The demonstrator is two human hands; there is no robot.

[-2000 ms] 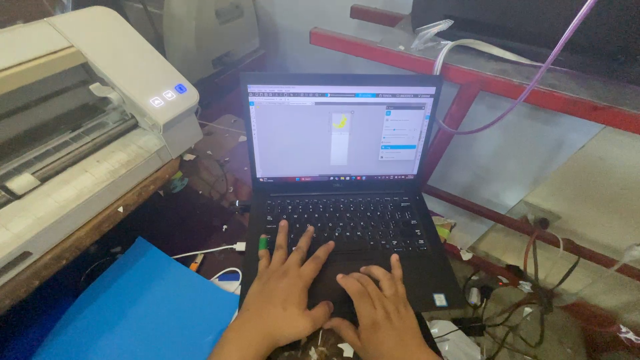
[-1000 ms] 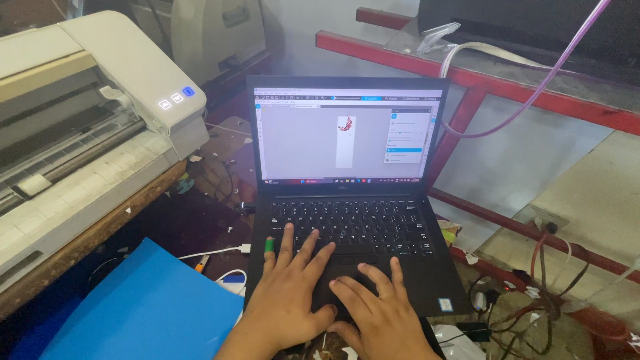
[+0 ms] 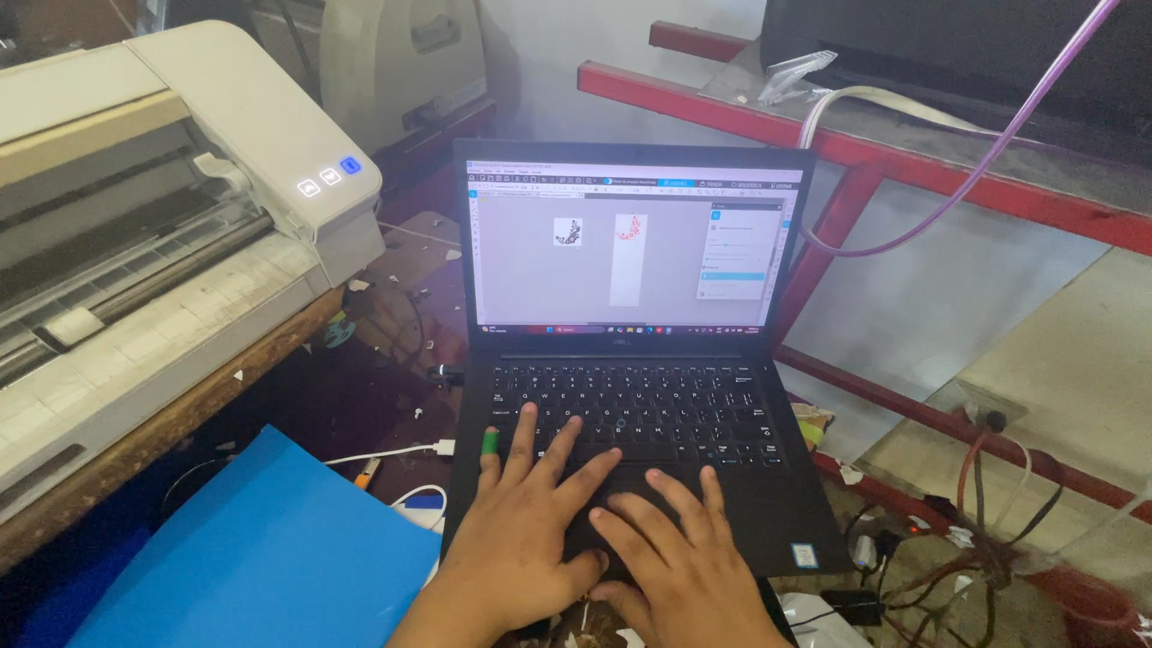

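Note:
A black Dell laptop (image 3: 621, 333) stands unfolded in the middle, its screen (image 3: 540, 279) lit with design software. On it a dark floral motif sits left of a tall pale strip bearing a red floral motif, with a panel at the right. My left hand (image 3: 522, 531) rests with fingers spread over the lower left keys and palm rest; green tape wraps its little finger. Beside it, my right hand (image 3: 684, 558) lies over the touchpad area, fingers apart. Neither hand holds anything.
A white cutting plotter (image 3: 261, 126) with lit buttons stands at the left, above a blue sheet (image 3: 261, 540). Behind the laptop runs a red metal frame (image 3: 702, 108). A white cable (image 3: 387, 452) lies left of the laptop; tangled cables (image 3: 990, 540) and scraps lie at lower right.
On the screen, the motif on the strip went from yellow to red, and a separate dark floral motif now shows left of it. Both hands have stayed over the laptop.

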